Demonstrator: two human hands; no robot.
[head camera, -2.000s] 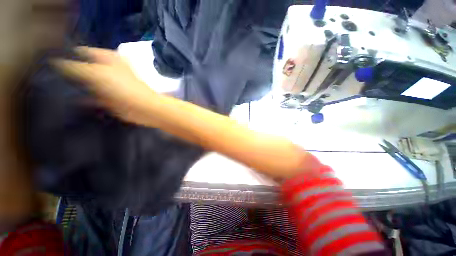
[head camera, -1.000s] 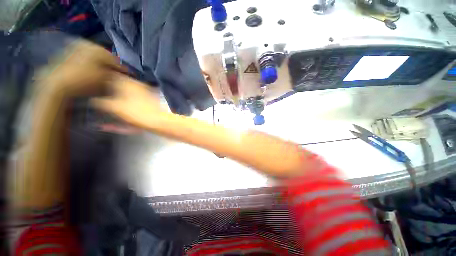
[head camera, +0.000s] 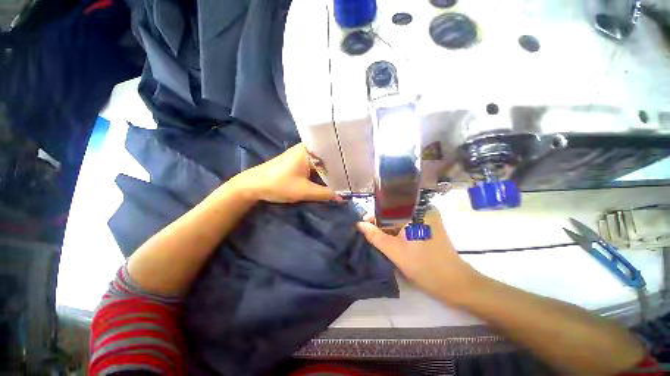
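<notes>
A dark grey garment piece (head camera: 294, 257) lies bunched on the white machine table, its upper edge at the needle area under the sewing machine head (head camera: 352, 125). My left hand (head camera: 286, 176) lies on the cloth left of the needle, fingertips at its edge. My right hand (head camera: 411, 246) holds the cloth's right edge close to the presser foot, thumb on top; its other fingers are partly hidden behind the head and small blue knob (head camera: 418, 233). The needle itself is hard to make out.
More dark cloth (head camera: 220, 66) is piled behind and left of the head. Blue-handled snips (head camera: 606, 253) lie at the right, beside a pale metal part (head camera: 635, 226). A measuring tape (head camera: 382, 346) runs along the front edge. A large blue knob (head camera: 494, 194) sticks out from the head.
Both hands have moved from the cloth at the left to the needle area, bringing a dark piece there. The view is now closer to the machine head.
</notes>
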